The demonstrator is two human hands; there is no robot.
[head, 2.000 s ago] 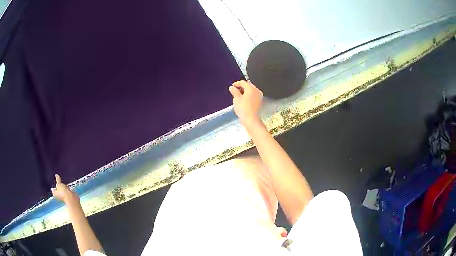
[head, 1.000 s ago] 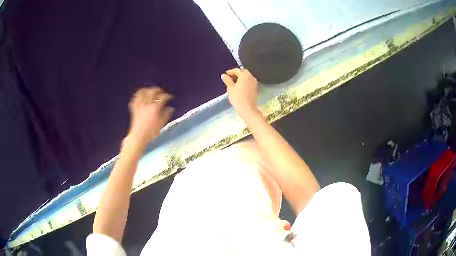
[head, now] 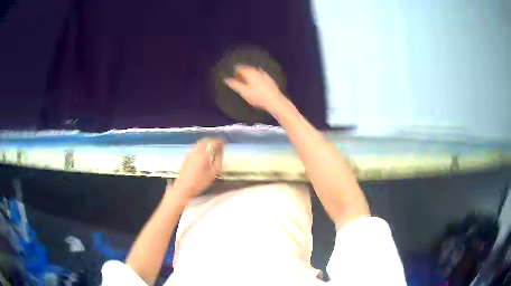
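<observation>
The dark purple fabric ply spreads over the upper left and middle, its straight ply end at the right. The round dark fabric weight is blurred and over the cloth, left of the ply end. My right hand is on the weight, fingers near its middle; blur hides the exact grip. My left hand is blurred, fingers curled, over the table edge strip and off the dark cloth; whether it holds anything is unclear.
White surface lies right of the ply end. A pale lay edge runs along the near side. Blue items and a white scrap are on the dark floor at lower left; dark, unclear items are at lower right.
The view has turned, so the table edge runs level. The weight has moved from beside the ply end onto the cloth, with my right hand on it. My left hand has left the cloth.
</observation>
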